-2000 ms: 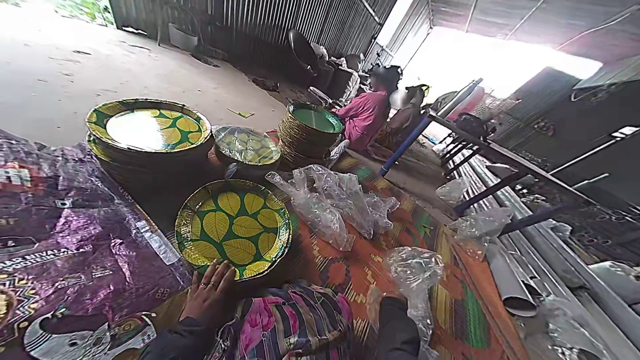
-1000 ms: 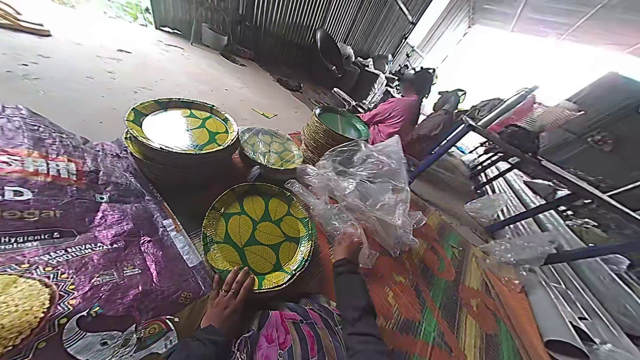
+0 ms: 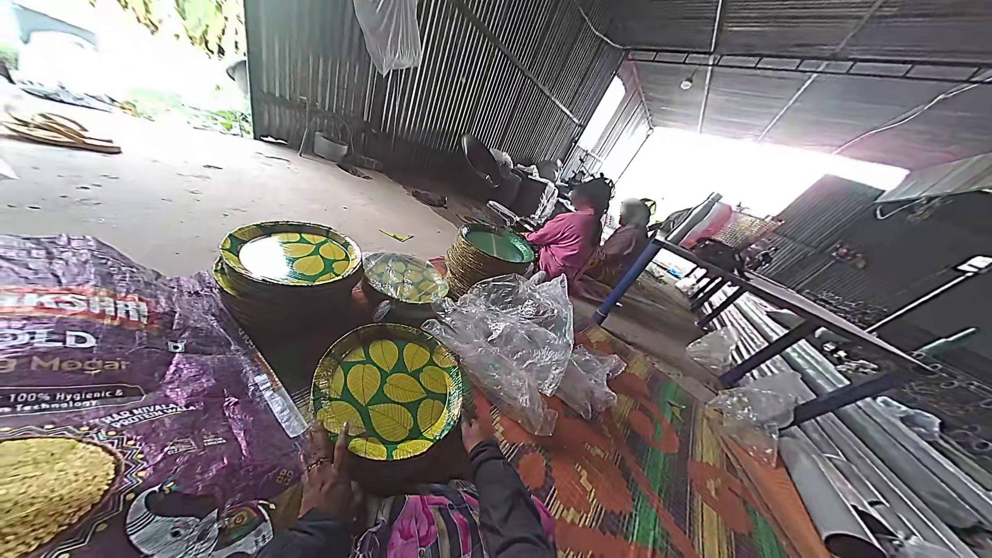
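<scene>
In front of me is a stack of round plates (image 3: 387, 391) with a green and yellow leaf print. My left hand (image 3: 329, 473) rests at its lower left edge, a finger over the rim. My right hand (image 3: 474, 434) is at its right side, fingers partly hidden; whether it grips the stack I cannot tell. Behind it stand a taller stack of like plates (image 3: 291, 260), a smaller stack (image 3: 407, 277) under clear plastic and a stack with a green top (image 3: 496, 246). Crumpled clear plastic bags (image 3: 515, 341) lie beside the near stack, on its right.
A purple printed sack (image 3: 194, 387) is spread at the left, and a patterned mat (image 3: 604, 465) at the right. Beyond the mat are a blue-legged metal frame (image 3: 798, 310) and long metal pipes (image 3: 833, 496). Two people (image 3: 570, 240) sit further back.
My right hand has moved from the plastic bags to the right side of the near plate stack. The bags have settled lower beside it. The view has tilted up.
</scene>
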